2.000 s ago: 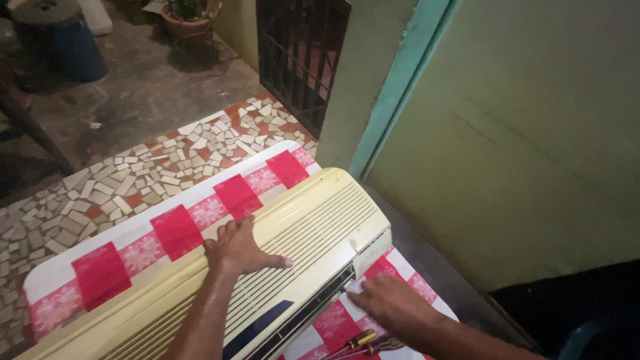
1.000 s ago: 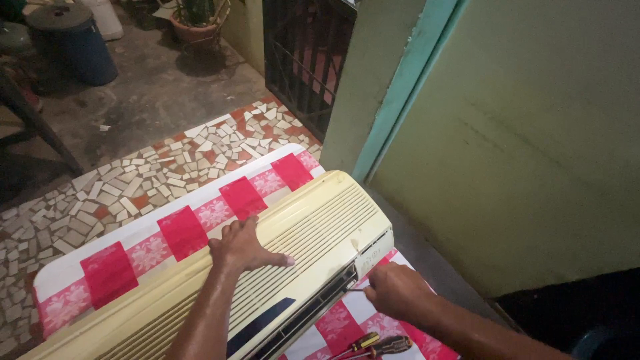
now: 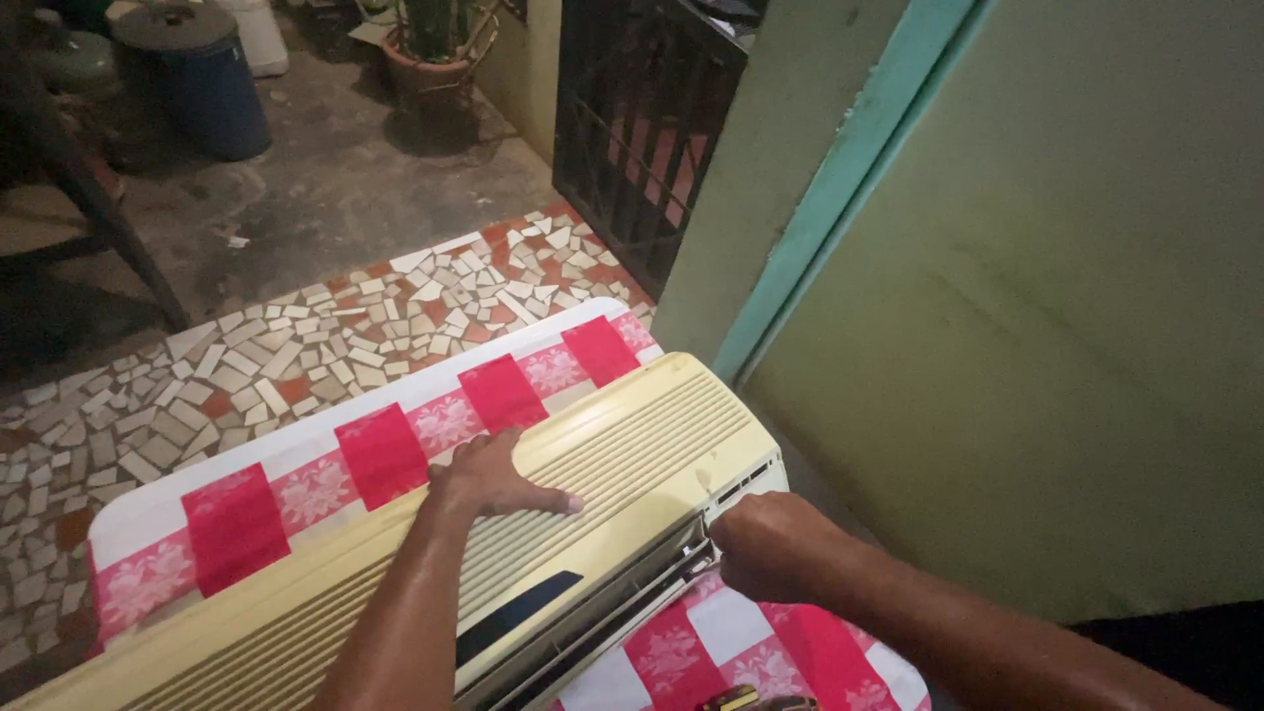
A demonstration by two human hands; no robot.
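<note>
A yellowed plastic indoor air conditioner unit (image 3: 632, 434) lies diagonally on a table with a red and white checked tablecloth (image 3: 380, 454). My left hand (image 3: 494, 479) rests on its ribbed cover, fingers spread over the far edge and thumb on the slats. At the unit's right end, my right hand (image 3: 775, 545) is closed in a fist against the corner by the air outlet. What it grips, if anything, is hidden by the fingers. Screwdriver handles (image 3: 736, 699) show at the bottom edge, on the cloth.
A green wall (image 3: 1017, 346) with a teal trim stands close on the right. Beyond the table are a broken-tile floor strip (image 3: 395, 336), a dark metal gate (image 3: 642, 128), a potted plant (image 3: 430, 79), a blue bin (image 3: 212, 99) and a dark wooden leg (image 3: 128, 237) at left.
My right hand has moved up from beside the outlet's lower edge to the unit's right corner. My left hand stays on the cover. The screwdrivers show less in view now.
</note>
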